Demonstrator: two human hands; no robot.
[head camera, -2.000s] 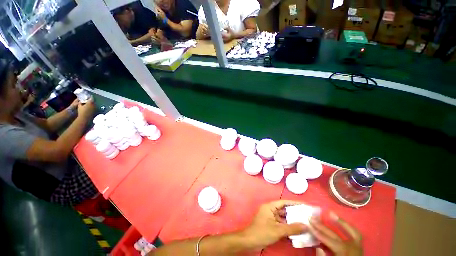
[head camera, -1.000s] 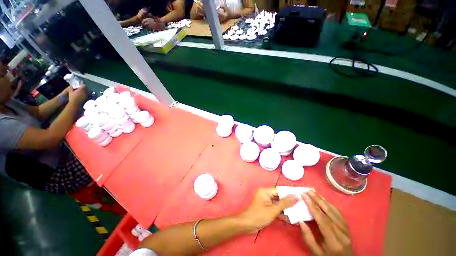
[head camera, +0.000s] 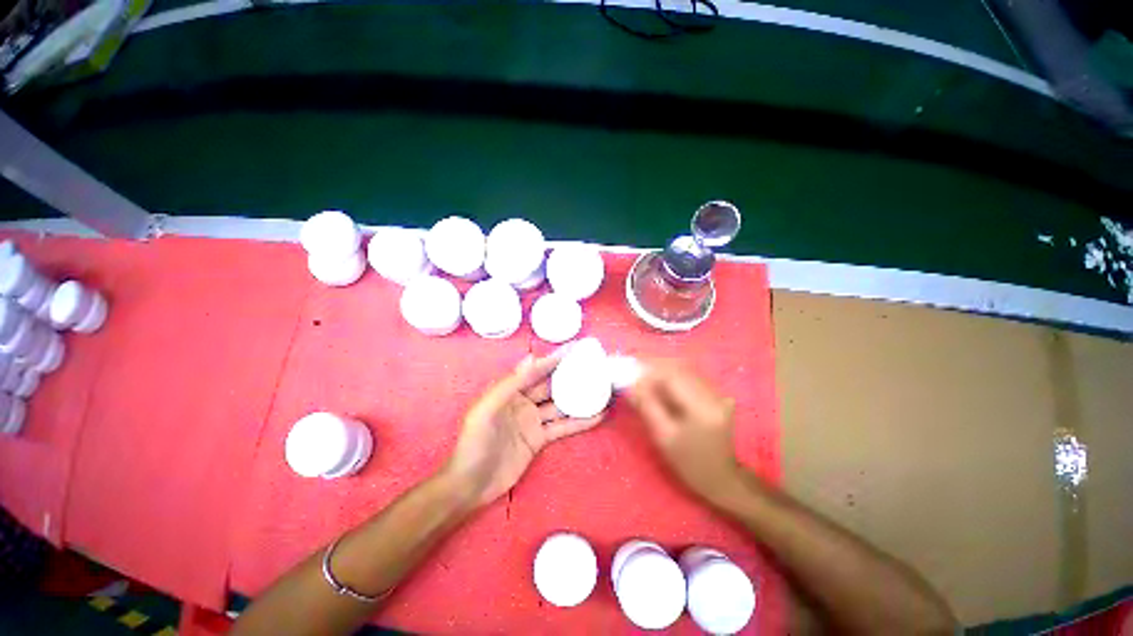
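My left hand holds a white round capped jar in its fingers, palm up, over the red mat. My right hand is blurred and grips a white cloth against the jar's right side. Several white jars stand in two rows at the mat's far edge. One jar stands alone left of my left hand. Three jars stand near the front, below my hands. A clear dispenser bottle with a dark neck and open round lid stands behind my right hand.
A pile of white jars is at the far left. A grey post rises at the back left. The green belt runs behind pale edging. A brown cardboard sheet with a tape strip lies right of the mat.
The view has turned right and down, bringing the three front jars and more cardboard into sight. A jar now shows in my left hand, and the cloth is bunched at its right side.
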